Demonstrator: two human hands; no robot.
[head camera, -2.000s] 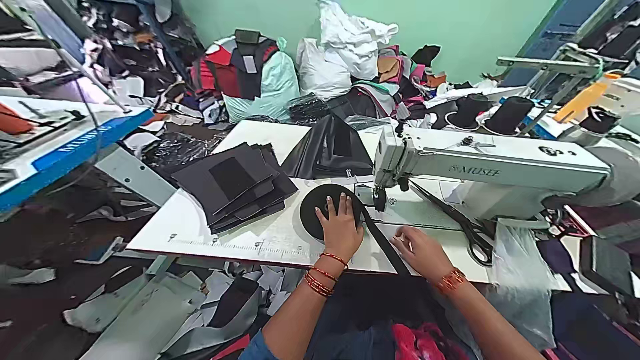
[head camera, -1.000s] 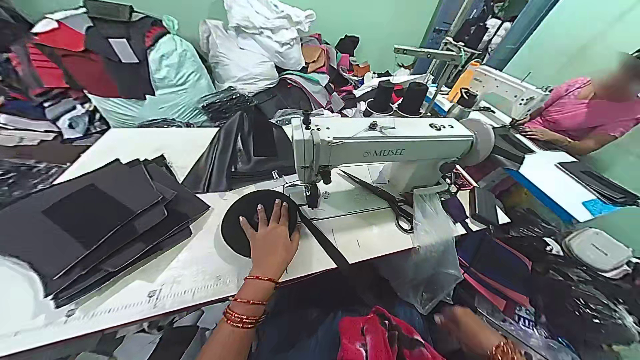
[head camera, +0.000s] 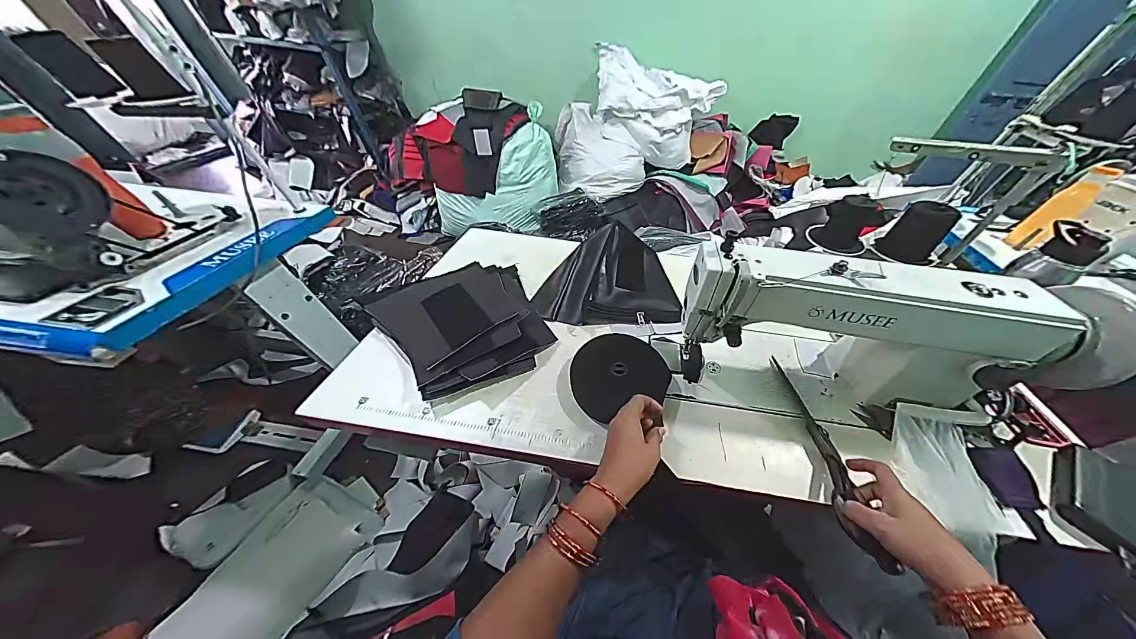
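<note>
A flat black roll of tape or strap (head camera: 619, 377) lies on the white sewing table (head camera: 524, 439), just left of the needle area of a white Musee sewing machine (head camera: 887, 306). My left hand (head camera: 635, 435) pinches the black strip at the roll's lower right edge; the strip hangs down over the table's front edge. On the right, my right hand (head camera: 874, 506) holds black-handled scissors (head camera: 821, 435) by the handles, blades pointing away from me over the table. Whether the blades are apart cannot be told.
Stacked black fabric panels (head camera: 461, 328) lie at the table's left, with folded black sheet material (head camera: 612, 280) behind the roll. Black thread cones (head camera: 919, 232) stand behind the machine. A translucent plastic bag (head camera: 945, 461) hangs at the right. Another blue-edged machine table (head camera: 213, 266) stands left; scraps cover the floor.
My left hand has moved off the roll's top to the strip at its edge. My right hand has taken the scissors from the table beside the machine. The view has swung back left.
</note>
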